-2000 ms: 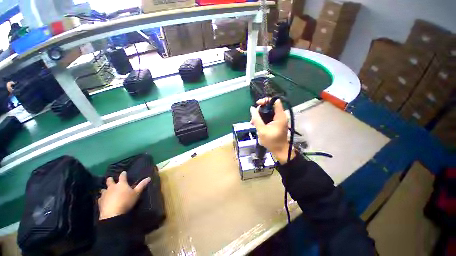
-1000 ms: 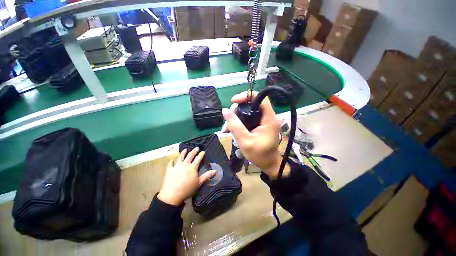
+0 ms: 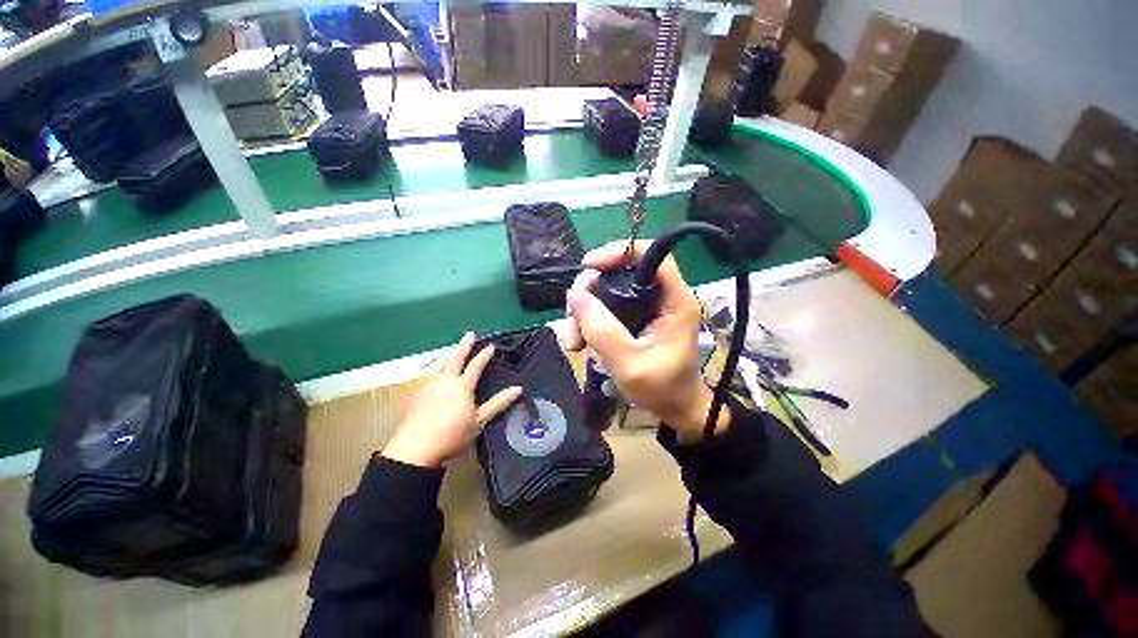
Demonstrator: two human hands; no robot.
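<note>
A black ribbed speaker cabinet (image 3: 544, 467) with a grey round cone lies on the cardboard-covered bench (image 3: 374, 499). My left hand (image 3: 442, 405) rests on its upper left part, fingers spread, thumb near the cone. My right hand (image 3: 643, 327) is closed around the black electric screwdriver (image 3: 628, 297), held upright at the cabinet's right edge. The driver hangs from a silver spring (image 3: 660, 94), and a thick black cable (image 3: 740, 324) loops from its top. The driver's tip is hard to make out. The screw feeder (image 3: 638, 413) is mostly hidden behind my right hand.
Stacked black cabinets (image 3: 162, 449) stand at the bench's left. Pliers (image 3: 792, 401) lie right of my right hand. The green conveyor (image 3: 412, 280) carries several cabinets behind the bench, and its curved end has an orange-red piece (image 3: 864, 267). Brown cartons (image 3: 1023, 218) stand at right.
The cabinet has come from beside the left stack to the middle of the bench. My left hand moved right with it, then shifted to its upper left. My right hand brought the screwdriver left beside it.
</note>
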